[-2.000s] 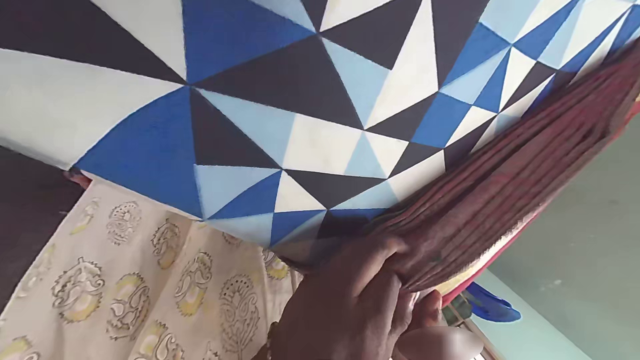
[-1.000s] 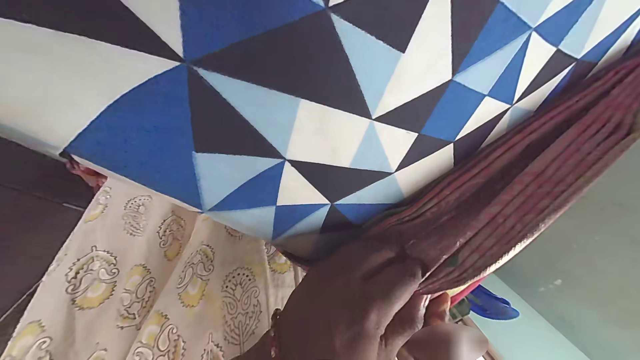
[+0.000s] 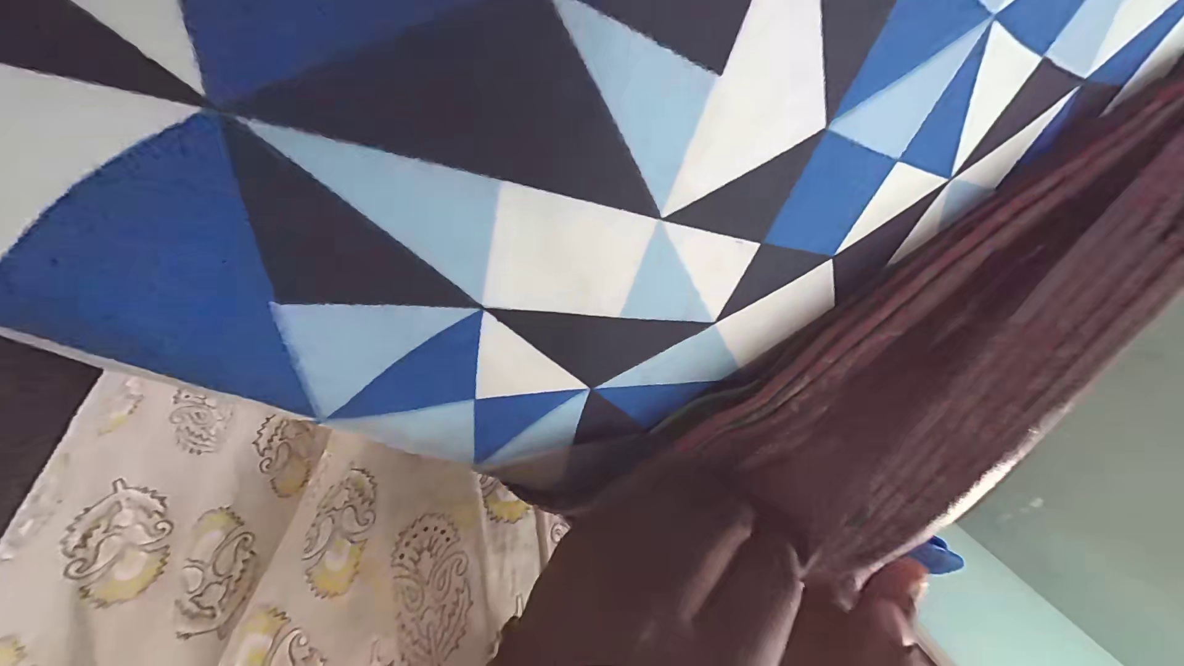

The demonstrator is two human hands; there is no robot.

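My left hand (image 3: 675,564) is at the bottom, right of the middle, with its fingers closed around the gathered lower end of a maroon-brown striped cloth (image 3: 962,351). That cloth runs in long folds up to the right edge. Behind it and beside my hand spreads a cloth with blue, black, white and light-blue triangles (image 3: 573,250), which fills most of the view. Its lower edge comes down close to my knuckles. My fingertips are partly hidden in the folds. My right hand does not show.
Cream cloth with brown and yellow printed motifs (image 3: 342,546) lies below the triangle-patterned cloth at the lower left. A dark surface (image 3: 37,416) shows at the left edge. At the lower right are a small blue object (image 3: 939,555), a pale green surface (image 3: 1008,601) and a grey-green wall (image 3: 1110,462).
My left hand keeps its hold on the striped cloth. The striped cloth's folds look wider now and cover more of the right side. The blue object at the lower right is more hidden.
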